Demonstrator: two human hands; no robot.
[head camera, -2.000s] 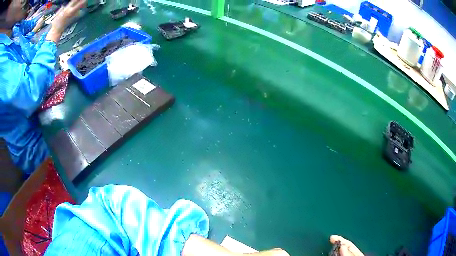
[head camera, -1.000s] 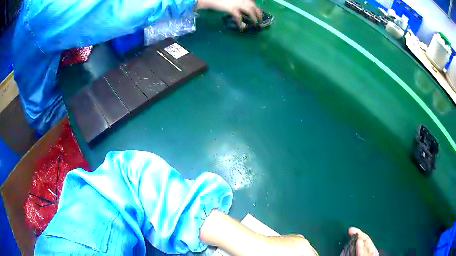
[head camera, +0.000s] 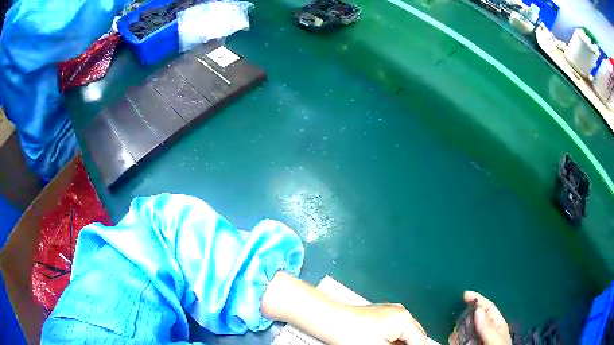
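Note:
My left hand (head camera: 394, 325) is at the bottom edge, its fingers curled down over the white sheet (head camera: 343, 291); whether it holds anything is hidden. My right hand (head camera: 493, 325) is just right of it, cut off by the bottom edge, and is closed round a dark part (head camera: 463, 329). Most of the part is hidden by the hand and the frame edge, so its shape is unclear. A gap separates the two hands.
Jumbled black parts (head camera: 542, 333) and a blue bin (head camera: 598, 320) are at lower right. Open black cases lie at right (head camera: 573, 189) and top (head camera: 328, 13). A long dark slab (head camera: 172, 108), a filled blue bin (head camera: 149, 42) and a person in blue (head camera: 40, 81) are at left.
The other person's arm has drawn back from the black case at the top, which now lies uncovered. My hands show slightly higher in view; my right hand still holds the dark part.

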